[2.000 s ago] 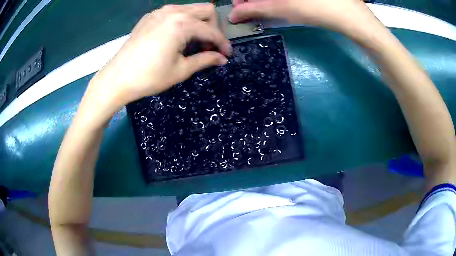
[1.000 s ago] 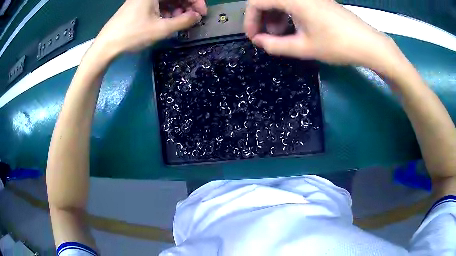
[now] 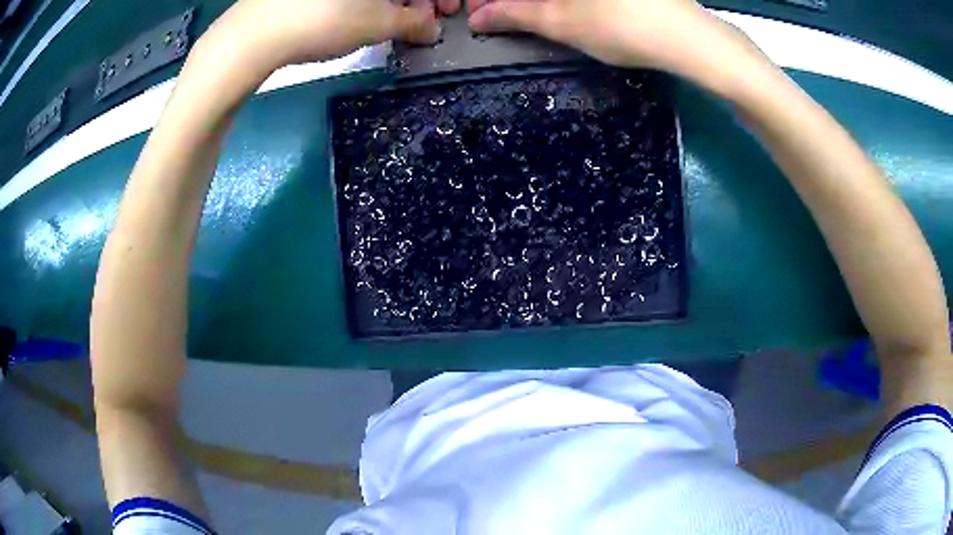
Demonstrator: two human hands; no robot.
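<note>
A grey fixture plate [image 3: 486,52] lies at the top of the view, just beyond the parts tray, partly covered by both hands. My left hand [image 3: 350,29] is at its left part, with fingertips close together on or just over it. My right hand [image 3: 570,23] comes in from the right, fingertips on or over the plate close to my left fingers. The top edge cuts off parts of both hands, and any ring between the fingers is too small to see. The black parts tray [image 3: 350,225] holds small black rings [image 3: 520,215] that glint white.
Two more fixture plates, a nearer one with round dots [image 3: 144,54] and a smaller-looking one [image 3: 46,119], lie on the green belt at upper left. A white edge strip [image 3: 836,54] runs between belt and near ledge. Part of another plate [image 3: 805,3] shows at top right.
Both hands have come together over the plate's middle; a second ago they were apart at its ends. The plates at upper left have moved right. The tray sits slightly further right in view.
</note>
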